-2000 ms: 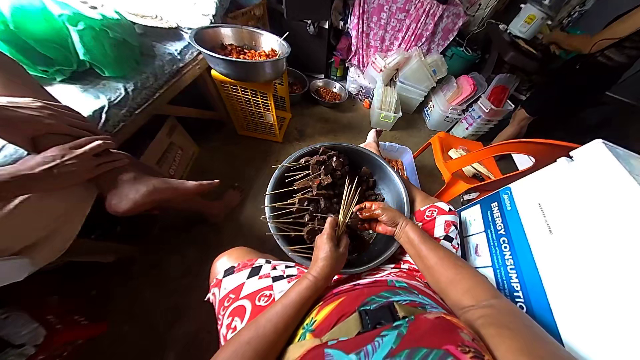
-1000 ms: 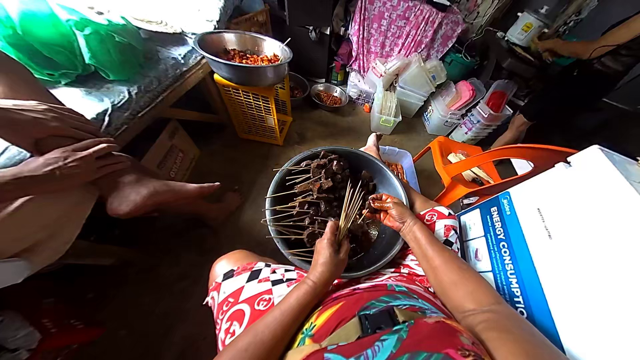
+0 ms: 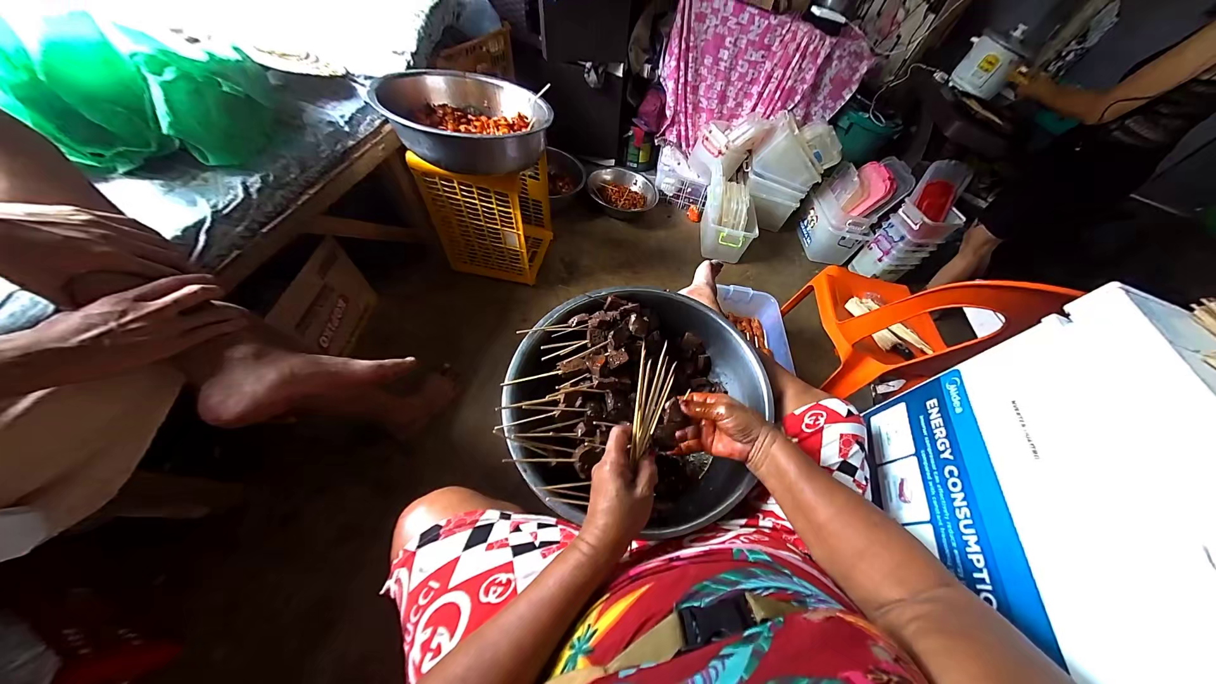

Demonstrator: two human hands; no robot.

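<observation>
A large metal basin [image 3: 750, 380] rests on my lap. In its left half lie several skewers of dark meat cubes [image 3: 608, 356], their bare stick ends pointing left over the rim. My left hand [image 3: 622, 480] grips a fanned bundle of thin bamboo skewers [image 3: 651, 394], upright above the basin. Just right of the bundle, my right hand [image 3: 727, 427], its fingers stained reddish, holds a dark meat piece [image 3: 673, 423] between fingertips and thumb. More loose dark pieces lie in the right part of the basin.
A white box [image 3: 1130, 437] and an orange plastic chair [image 3: 841, 323] stand at right. Ahead are a yellow crate [image 3: 480, 223] bearing a metal bowl [image 3: 456, 152], and stacked plastic containers [image 3: 774, 190]. At left sits a person with hands on a leg [image 3: 142, 313]; another person's arm shows top right.
My right hand has moved slightly left, closer to the skewer bundle, since one second ago. My left hand keeps its hold on the bundle.
</observation>
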